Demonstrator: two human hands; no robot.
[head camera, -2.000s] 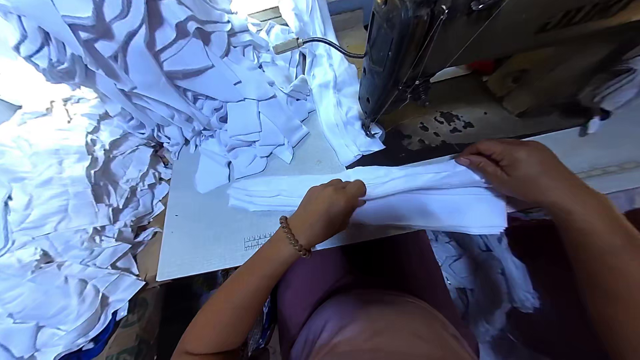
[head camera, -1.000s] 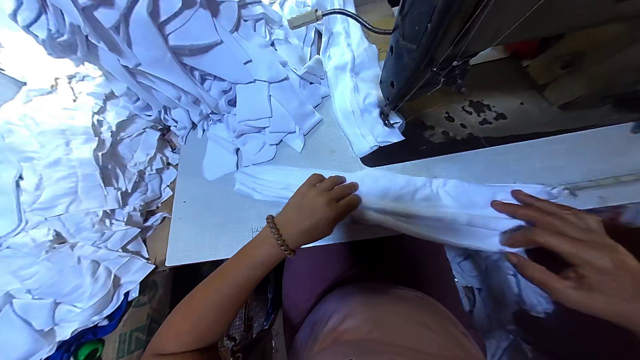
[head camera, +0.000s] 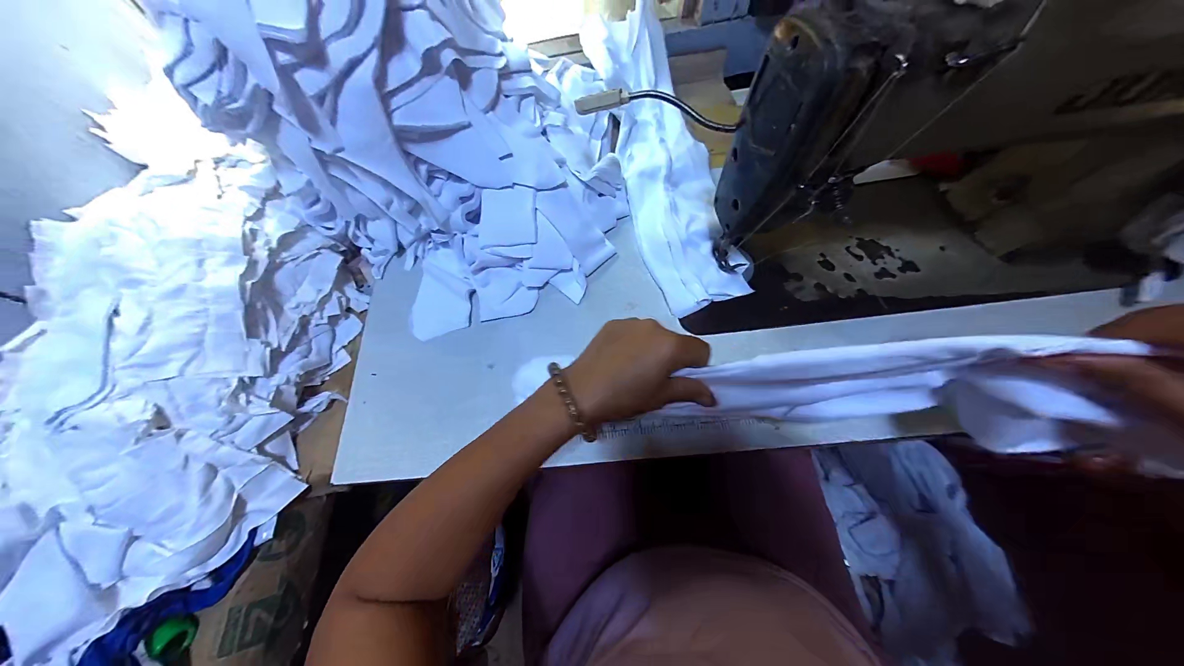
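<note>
A long bundle of white fabric (head camera: 832, 379) stretches across the front of the pale sewing table. My left hand (head camera: 638, 370), with a beaded bracelet on its wrist, grips the bundle near its left end. At the right edge of the view, my right hand (head camera: 1119, 379) is blurred and partly covered by fabric; it holds the bundle's right part, where a fold hangs over the table edge. Behind the bundle stands a dark industrial sewing machine (head camera: 786, 129). Another white fabric strip (head camera: 666, 185) lies with its near end beside the needle area.
Cut white fabric pieces (head camera: 509, 222) are heaped at the back left of the table (head camera: 398, 407). A larger pile of white cloth (head camera: 166, 324) fills the left side. A lamp on a flexible neck (head camera: 689, 111) reaches left from the machine. More fabric (head camera: 906, 527) hangs below the front edge.
My right hand has gone from resting open on the bundle to holding its right part, drawn out to the right. The fingers of my left hand have closed round the fabric.
</note>
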